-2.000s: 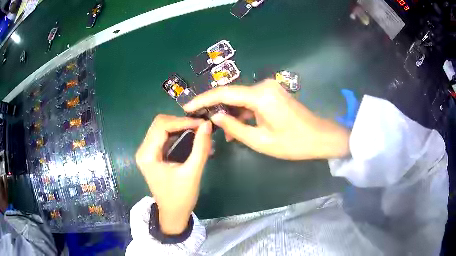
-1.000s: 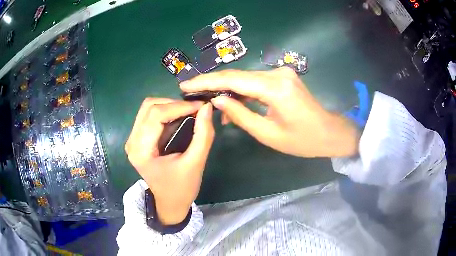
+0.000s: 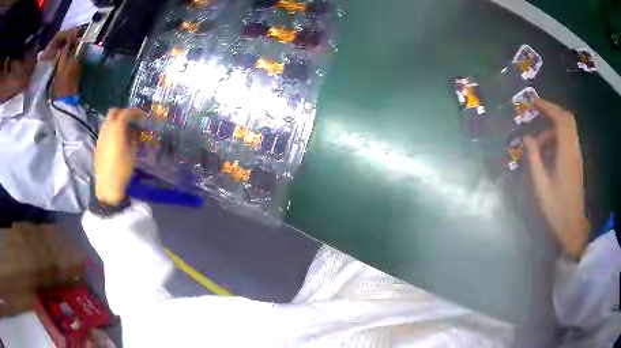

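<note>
My left hand (image 3: 114, 158) is at the left edge of the clear blister tray (image 3: 303, 139), its fingertips by a part with an orange patch; whether they grip anything cannot be told. My right hand (image 3: 564, 180) is over the green bench at the right, thumb and fingers apart. Its fingertips are beside a white-rimmed housing (image 3: 524, 107) and a small unit with an orange patch (image 3: 515, 153). Another white-rimmed housing (image 3: 527, 62) lies above them. A unit with an orange flex (image 3: 468, 96) lies to the left. The dark display parts hardly show.
Another unit (image 3: 584, 60) lies near the pale curved rail (image 3: 545, 26). Another worker's white sleeve (image 3: 44, 160) and hands are at the far left. A red bin (image 3: 73, 314) and brown boxes (image 3: 34, 262) are at lower left. A blue object (image 3: 163, 193) is below the tray.
The view has swung left. My hands have parted from the work held between them: the left is at the tray's left edge, the right by the laid-out units.
</note>
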